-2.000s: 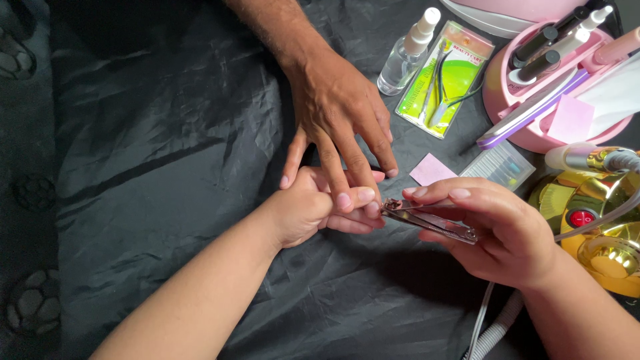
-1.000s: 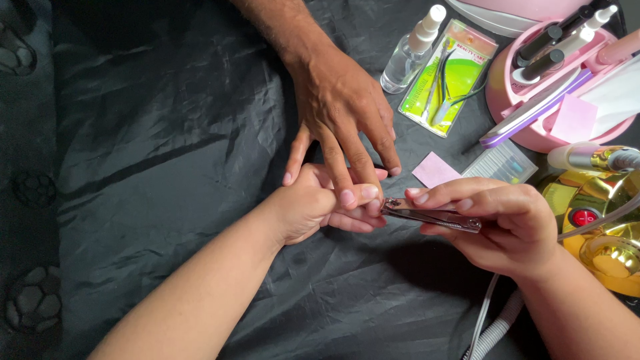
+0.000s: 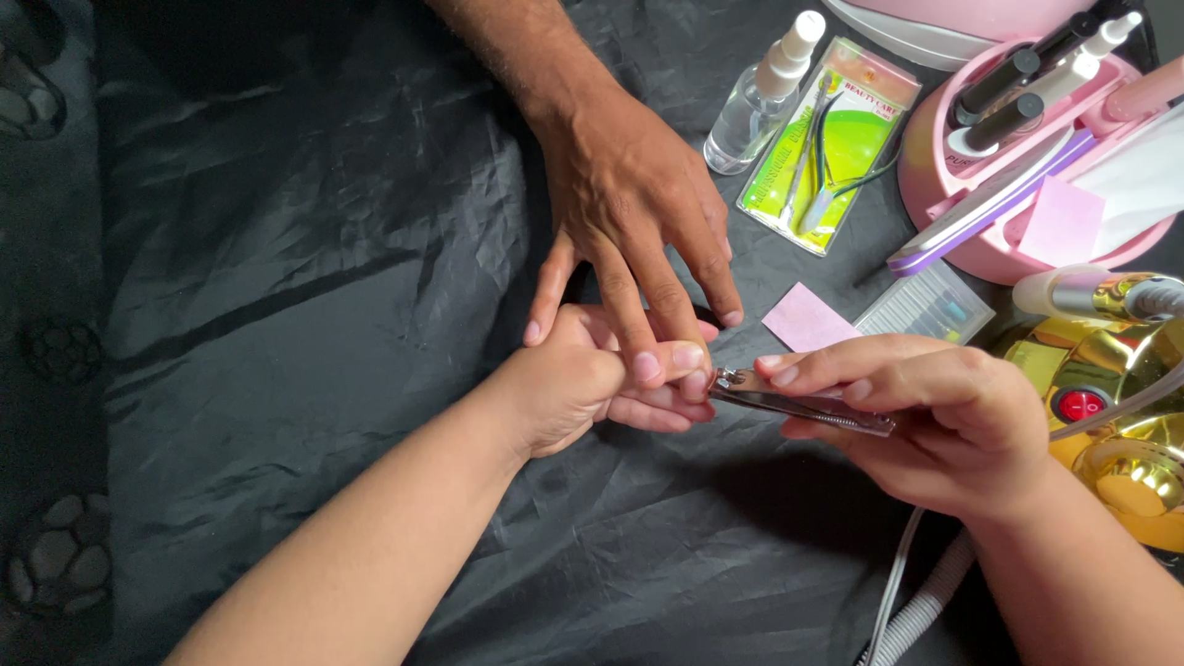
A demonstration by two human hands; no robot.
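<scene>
My left hand (image 3: 592, 375) holds a fingertip of another person's hand (image 3: 629, 194), with my thumb on top and my fingers beneath. That hand comes in from the top, palm down, fingers spread. My right hand (image 3: 943, 416) grips a metal nail clipper (image 3: 800, 405), fingertips above and below it. The clipper's jaws touch or nearly touch the tip of the held finger; whether a nail lies between them cannot be told.
At the upper right are a clear spray bottle (image 3: 745, 116), packaged cuticle nippers (image 3: 828, 148), a pink organizer (image 3: 925, 176) with bottles and files, a pink square (image 3: 809, 319), a clear plastic case (image 3: 930, 310) and a gold machine (image 3: 1128, 407). A ribbed hose (image 3: 925, 601) lies lower right.
Two seconds ago the clipper's lever stood apart from its body; since one second ago it lies closer to it, with my right fingers lower. My left hand keeps its hold on the finger.
</scene>
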